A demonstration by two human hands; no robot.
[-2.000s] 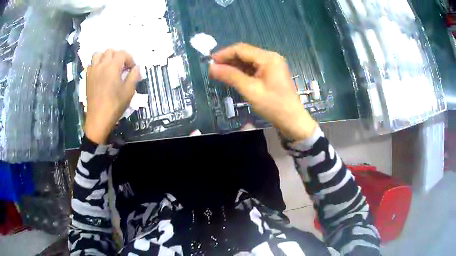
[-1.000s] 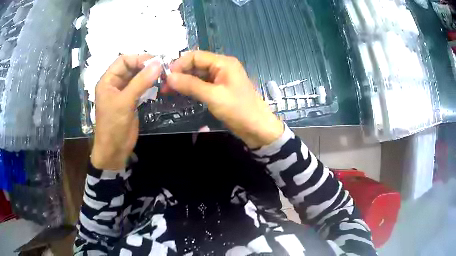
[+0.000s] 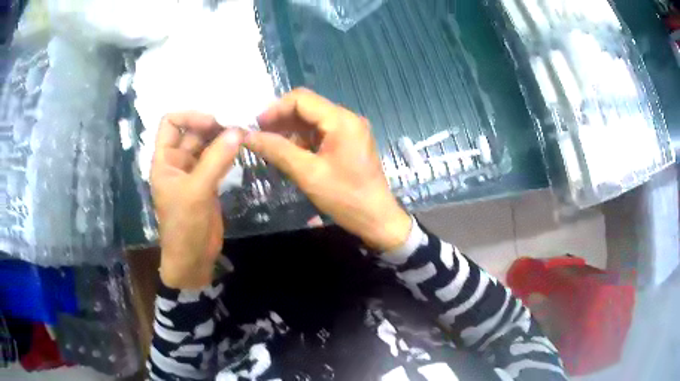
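My left hand (image 3: 190, 178) and my right hand (image 3: 328, 167) meet at the fingertips above the near part of the left tray. Both pinch a small white piece, almost wholly hidden between the fingers and blurred. A bright heap of flat white pieces (image 3: 201, 67) lies behind my left hand, on the ribbed left tray. Several slim silver-white parts (image 3: 440, 158) lie at the near edge of the clear middle tray (image 3: 395, 67), right of my right hand.
A filled clear tray (image 3: 589, 111) with white units is at the right. Stacked clear trays (image 3: 56, 156) stand far left. Crumpled clear plastic (image 3: 343, 11) is at the back centre, with a whitish bag (image 3: 104, 22) back left. A red stool (image 3: 578, 312) is below right.
My right hand has moved left from over the middle tray to meet my left hand. Since one second ago both hands have shifted slightly lower, and the white piece between them shows less.
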